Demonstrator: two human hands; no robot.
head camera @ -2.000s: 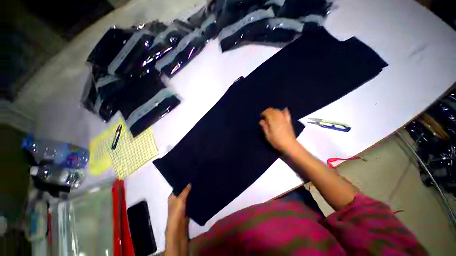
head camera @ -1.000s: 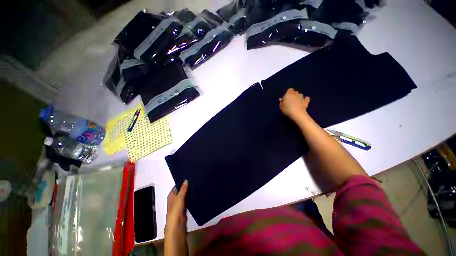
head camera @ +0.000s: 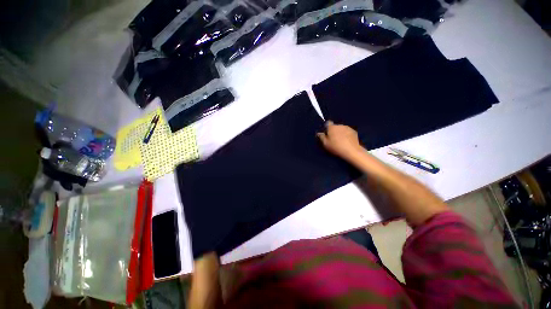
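Observation:
A black garment (head camera: 260, 163) lies flat across the white table, with a narrow white gap at its far edge where two parts separate. My right hand (head camera: 339, 140) is on the cloth near the lower end of this gap, fingers curled; whether it pinches cloth is unclear. My left hand (head camera: 206, 264) is at the garment's near left corner, its fingers hidden by the cloth. Thread snips (head camera: 414, 160) lie on the table to the right of my right forearm.
Packed garments (head camera: 199, 104) are heaped at the far side. Yellow sticker sheets (head camera: 169, 148) with a pen (head camera: 151, 128), water bottles (head camera: 75, 136), empty bags (head camera: 99, 241) with red edges and a smartphone (head camera: 166, 244) are at left. The table's near edge (head camera: 465, 188) runs at right.
The garment's left part has shifted left and the gap at the far edge has widened. My right hand has moved left and nearer. My left hand has moved nearer and its fingers have become hidden.

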